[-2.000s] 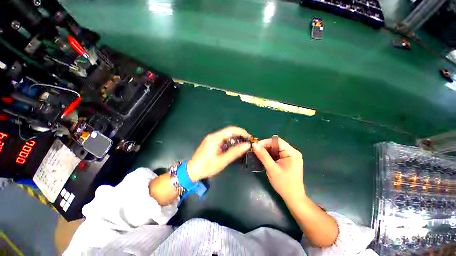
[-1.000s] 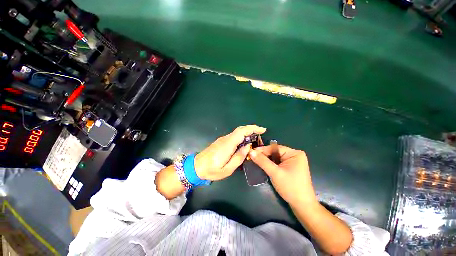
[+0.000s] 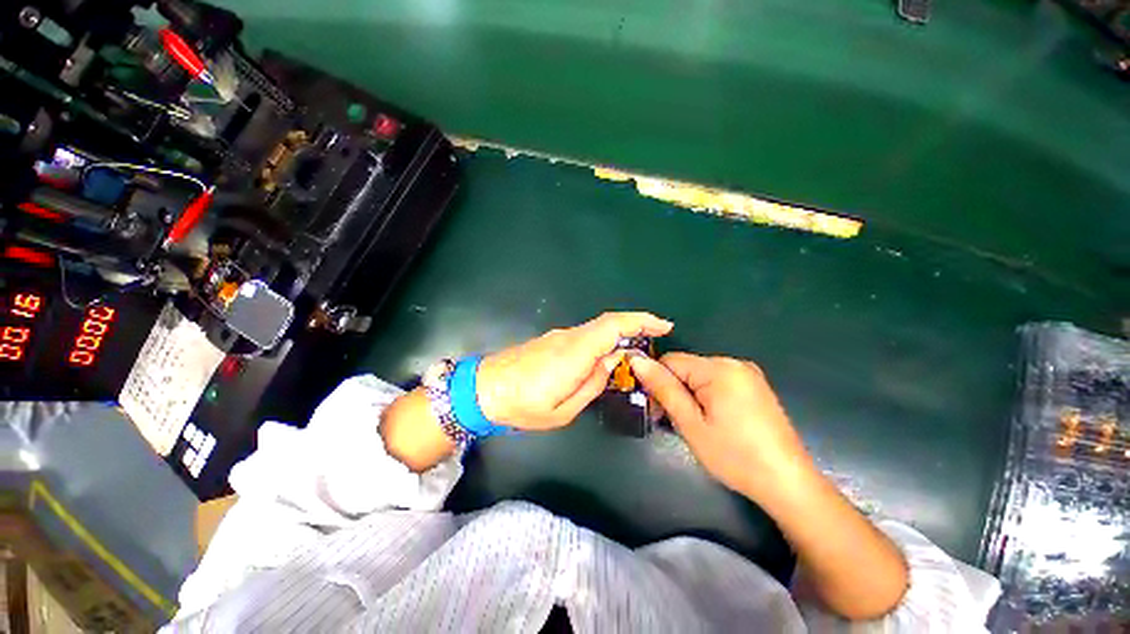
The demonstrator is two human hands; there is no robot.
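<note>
My left hand, with a blue strap and a beaded bracelet at the wrist, holds a small dark watch housing between thumb and fingers. A dark display module hangs just below it, with an orange flex cable between them. My right hand has its thumb and index fingertips on the cable and the top of the display. The fingertips hide much of the housing and the joint.
A black press fixture with red handles stands at left, a grey screen in its near nest. A red timer display is beside it. Clear blister trays are stacked at right. A worn yellow strip crosses behind my hands.
The display has turned under my fingers and now shows the orange cable and a small white mark. My right fingertips have closed in on the housing. The screen on the belt has moved toward the top edge.
</note>
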